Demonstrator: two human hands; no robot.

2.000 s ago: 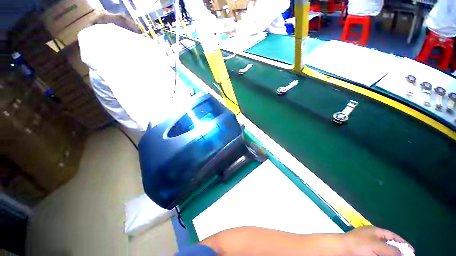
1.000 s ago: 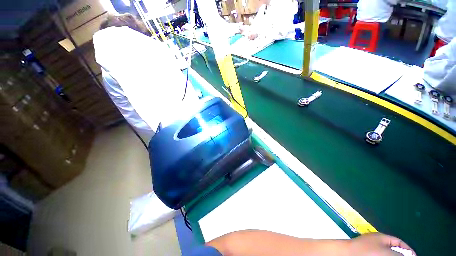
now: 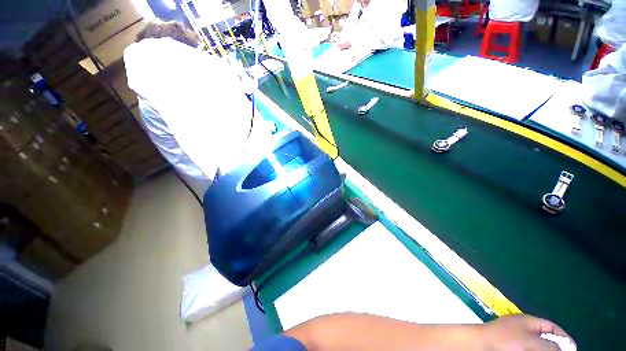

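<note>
My left hand point(image 3: 523, 334) is at the bottom right edge of the picture, partly cut off, with the bare forearm reaching in from the bottom. Its fingers are closed around a small white object point(image 3: 563, 341), which is cut off by the edge and too bright to identify. My right hand is not in view. A large white work mat point(image 3: 371, 281) lies just beyond my forearm, on the green bench.
Smartwatches with pale straps, the nearest at right point(image 3: 553, 200), lie singly on the dark green conveyor belt point(image 3: 439, 199). A glossy blue-black machine point(image 3: 268, 206) stands at the bench end beside a dark handle shape point(image 3: 340, 223). A person in white point(image 3: 185, 103) is beyond it.
The watches on the belt have moved towards the lower right. The view has shifted a little. My left hand stays at the bottom right edge with the white object.
</note>
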